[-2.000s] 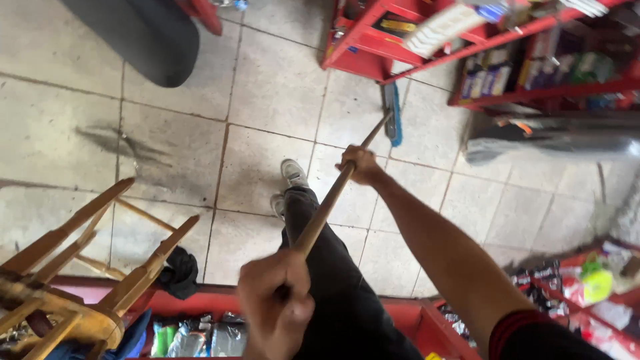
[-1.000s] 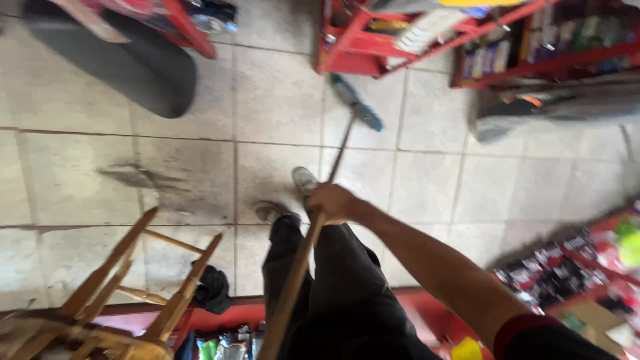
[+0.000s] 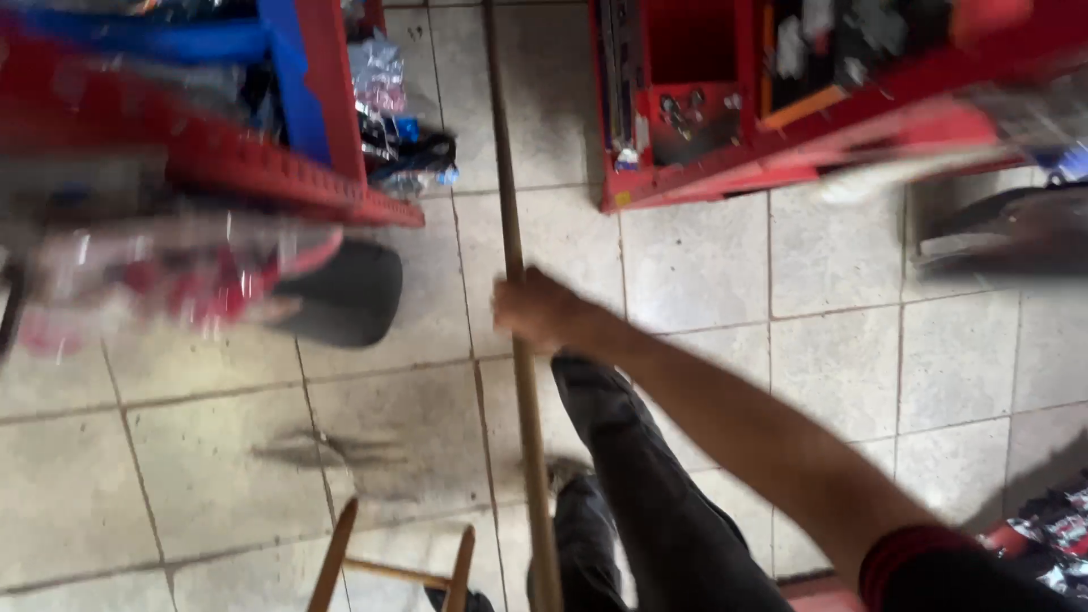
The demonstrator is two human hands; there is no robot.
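My right hand [image 3: 544, 308] is closed around a long wooden pole [image 3: 529, 425] near the middle of the view. The pole runs almost straight up and down the picture, from the bottom edge to the top edge, above the tiled floor [image 3: 697, 263]. Neither end of the pole is in view. My left hand does not show. Below the right hand are my legs in dark trousers [image 3: 654, 476], with one shoe partly hidden behind the pole.
Red shelving with packaged goods stands at the upper left [image 3: 387, 204] and upper right [image 3: 680, 191]. A dark rounded panel [image 3: 357, 293] juts out at the left. Wooden legs of a stool [image 3: 336, 552] rise at the bottom. More packages [image 3: 1058, 544] lie at the lower right.
The pole has swung from a slant to nearly upright in the picture. The blue-edged head at its far end, seen earlier, has left view, as has my left hand. The view has shifted.
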